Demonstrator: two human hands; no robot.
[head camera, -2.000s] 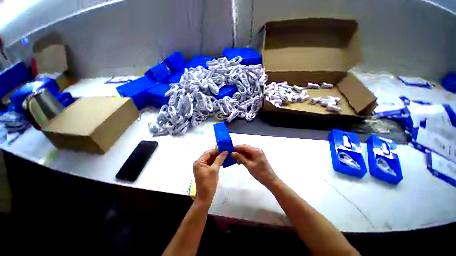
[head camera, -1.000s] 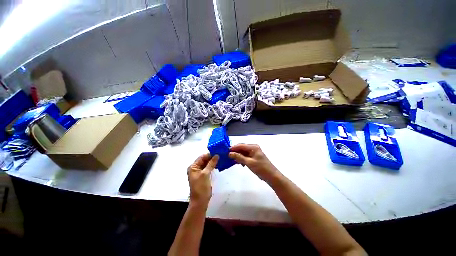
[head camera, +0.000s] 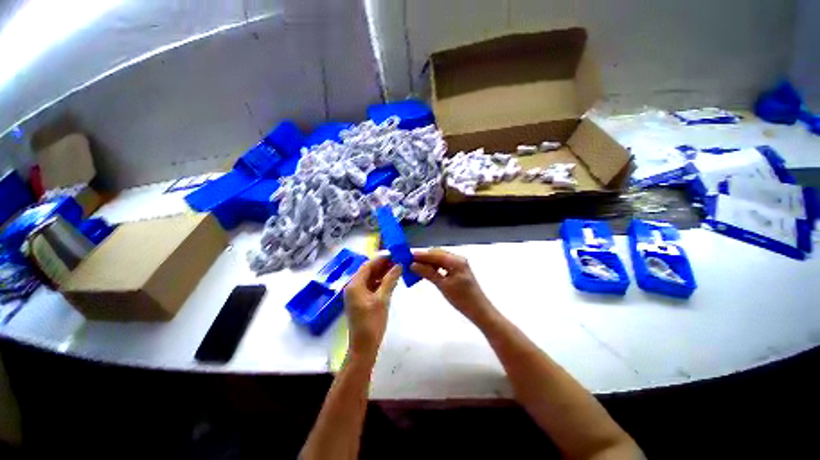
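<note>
My left hand (head camera: 369, 292) and my right hand (head camera: 450, 277) hold blue trays (head camera: 394, 241) between their fingertips, over the middle of the white tabletop. The trays are seen edge-on; I cannot tell whether they are one or several nested. An empty-looking blue tray (head camera: 325, 292) lies on the table just left of my left hand. Two blue trays, the left one (head camera: 593, 257) and the right one (head camera: 661, 259), lie side by side at the right, each with a white coil and a white piece in it.
A heap of white cables (head camera: 346, 180) lies behind, with stacked blue trays (head camera: 236, 187) beside it. An open carton (head camera: 512, 126) holds white adapters (head camera: 481, 171). A closed carton (head camera: 148, 260) and black phone (head camera: 231, 323) are left. A yellow strip (head camera: 340, 346) runs beside my left hand. Printed boxes (head camera: 760, 216) lie far right.
A blue tray now lies on the table left of my left hand, where there was none. The trays in my hands have turned to a narrower, edge-on view. The camera view has shifted slightly.
</note>
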